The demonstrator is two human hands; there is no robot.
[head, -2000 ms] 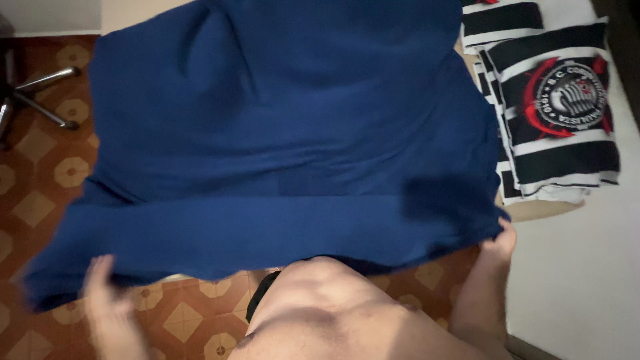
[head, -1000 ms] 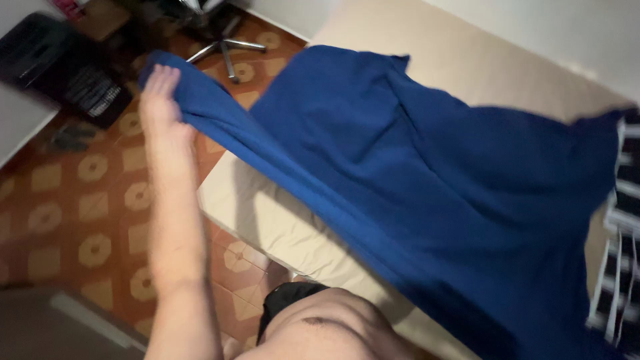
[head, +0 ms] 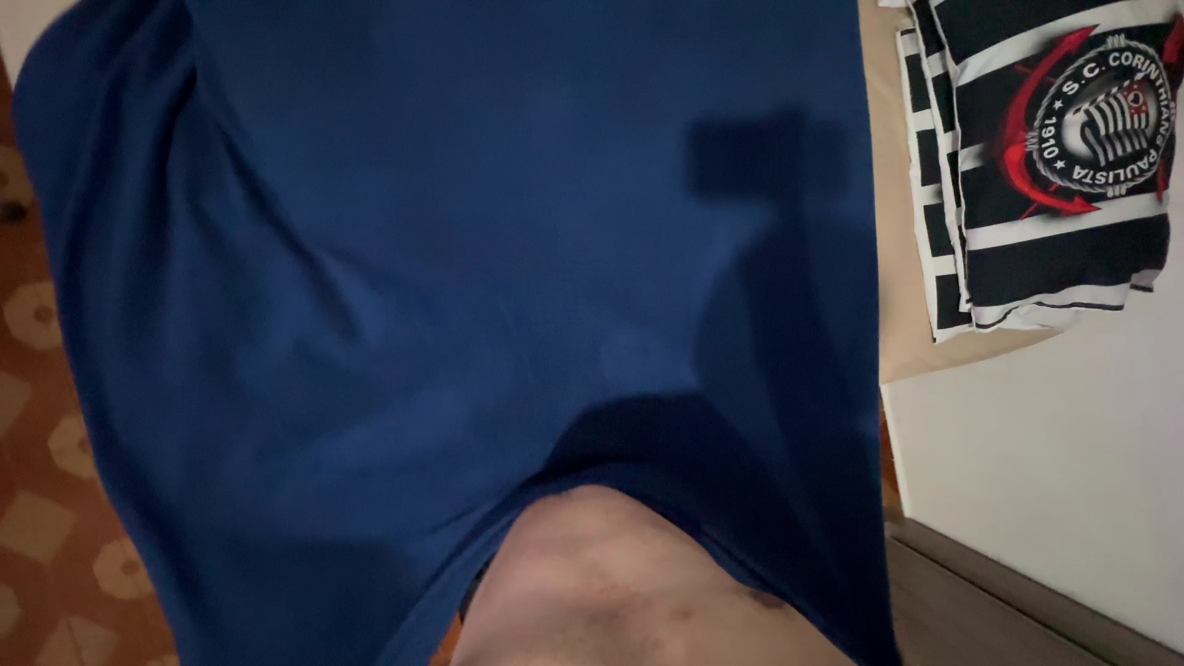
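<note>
A large blue blanket or sheet (head: pixel 518 277) fills most of the head view, reaching from the top edge down to both sides of my bare torso. Soft folds run down its left part, and a dark shadow lies across its right half. Neither of my hands shows; both are outside the frame, so what they hold is hidden.
Folded black-and-white striped fabric with a red and white club crest (head: pixel 1064 166) lies at the upper right on a beige mattress (head: pixel 911 356). A white wall (head: pixel 1027 481) stands at the right. Patterned brown floor tiles (head: pixel 37 518) show at the left.
My left hand, stretched out with the blue cloth's corner a second ago, has gone out of view. The cloth now spreads wide up to my torso. The view has swung back to the right.
</note>
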